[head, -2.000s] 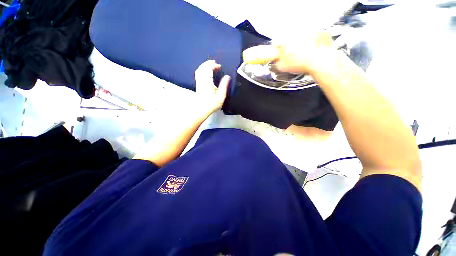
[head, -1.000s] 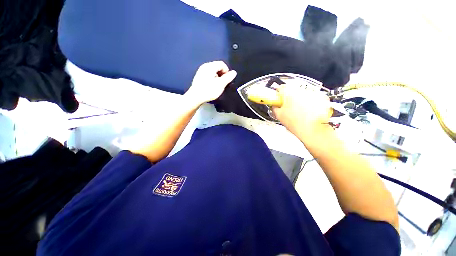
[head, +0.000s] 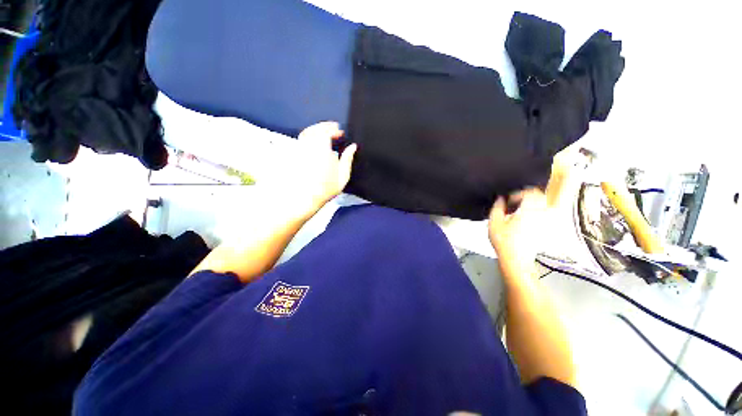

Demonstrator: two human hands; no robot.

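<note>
Black trousers (head: 439, 130) lie pulled over the right part of the padded navy board (head: 244, 61), with two leg ends spread at the upper right. My left hand (head: 325, 162) pinches the near edge of the cloth at its left end. My right hand (head: 517, 215) is at the near right edge of the cloth, its fingers slightly blurred; whether it grips the cloth is unclear. The steam iron (head: 606, 227), with a yellowish handle, stands parked to the right of the board, apart from my right hand.
A crumpled black garment pile (head: 93, 81) is at the far left, beside a blue object (head: 15, 101). A second dark heap (head: 89, 284) is at lower left. A dark cable (head: 643, 305) and metal fittings (head: 696, 207) are at right. The white table (head: 211, 146) lies beneath.
My right hand has let go of the iron, which now stands at the right, and has moved to the cloth's near edge. The cloth's left end now shows a straight edge without the button.
</note>
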